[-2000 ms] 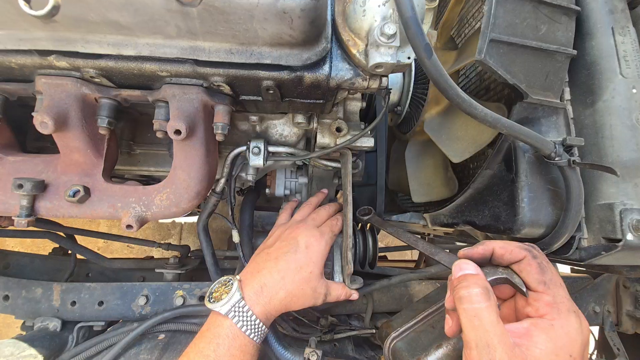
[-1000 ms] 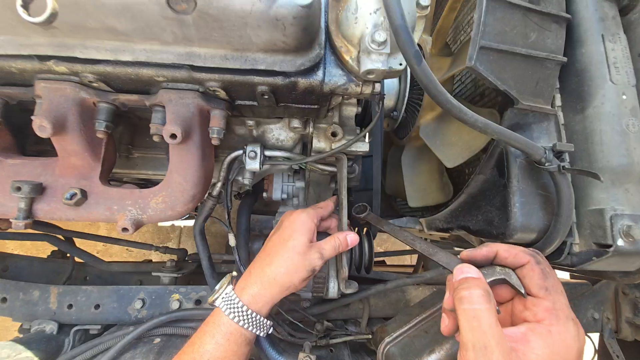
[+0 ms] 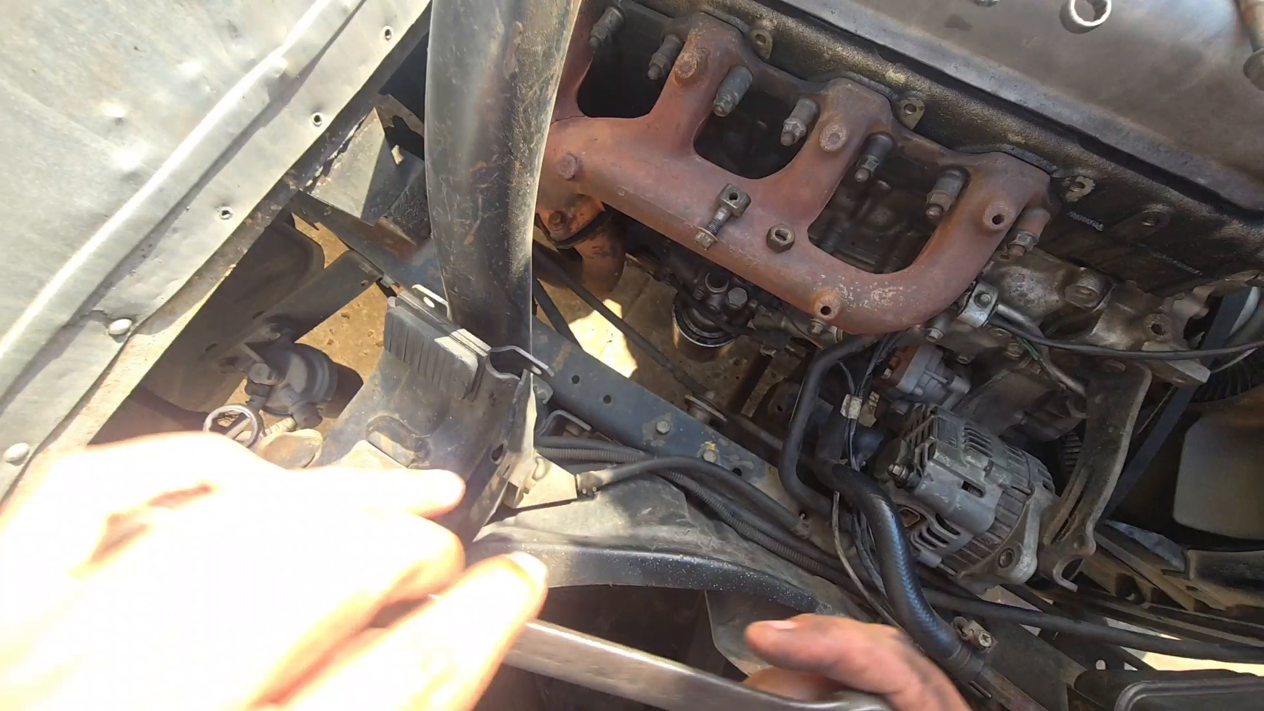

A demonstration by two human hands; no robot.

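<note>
At lower left my left hand [image 3: 257, 583] is large and washed out by sunlight, its fingertips pointing right. The bare steel shaft of a wrench [image 3: 642, 667] runs from beside these fingertips to my right hand [image 3: 854, 662] at the bottom edge. The thumb and fingers of my right hand are on the wrench; the frame cuts off part of that hand. The wrench's far end is hidden, and whether my left hand grips it cannot be told. Beyond the hands are an alternator [image 3: 963, 494] and a rusty exhaust manifold [image 3: 780, 212].
A thick black pipe [image 3: 489, 168] stands left of the manifold. Sheet metal [image 3: 168, 158] fills the upper left. A black hose [image 3: 894, 553] curves past the alternator, and cables run along the frame rail [image 3: 612, 390]. A metal ring [image 3: 235, 425] shows above my left hand.
The view has swung far left along the engine. My left hand has come away from the bracket and belt pulley area, while my right hand still has the wrench.
</note>
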